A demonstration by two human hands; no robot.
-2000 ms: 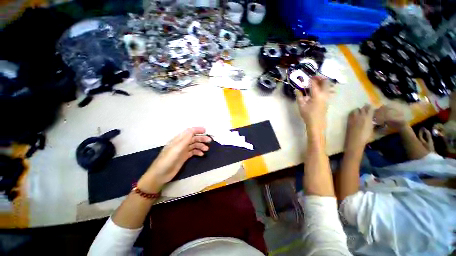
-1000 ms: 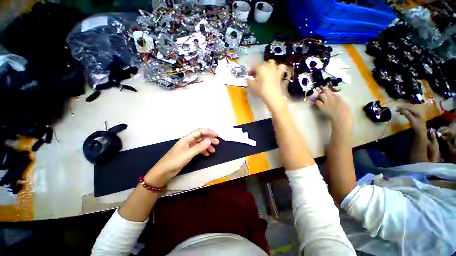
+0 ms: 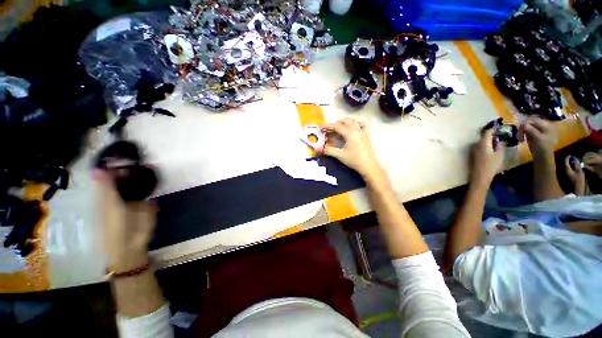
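Note:
My left hand [image 3: 129, 214] is at the left end of the black mat [image 3: 218, 206], blurred, with its fingers at a black round housing [image 3: 135, 179]. The housing is blurred and looks lifted and tilted. My right hand [image 3: 348, 144] holds a silver-white wired insert [image 3: 313, 138] with a central hole between thumb and fingers, just above the mat over the orange tape. A torn white scrap [image 3: 307, 171] lies on the mat's upper edge below the insert.
A pile of metal inserts [image 3: 228, 63] is at the back, beside a clear bag [image 3: 125, 56]. Black units with silver centres [image 3: 399, 96] stand back right, before a blue bin [image 3: 449, 18]. Another person's hands [image 3: 488, 155] work at the right. Black strips [image 3: 148, 99] lie by the bag.
My left hand has moved left from the mat's middle to the black housing. My right hand has come back from the parts at the rear and now holds an insert near the mat.

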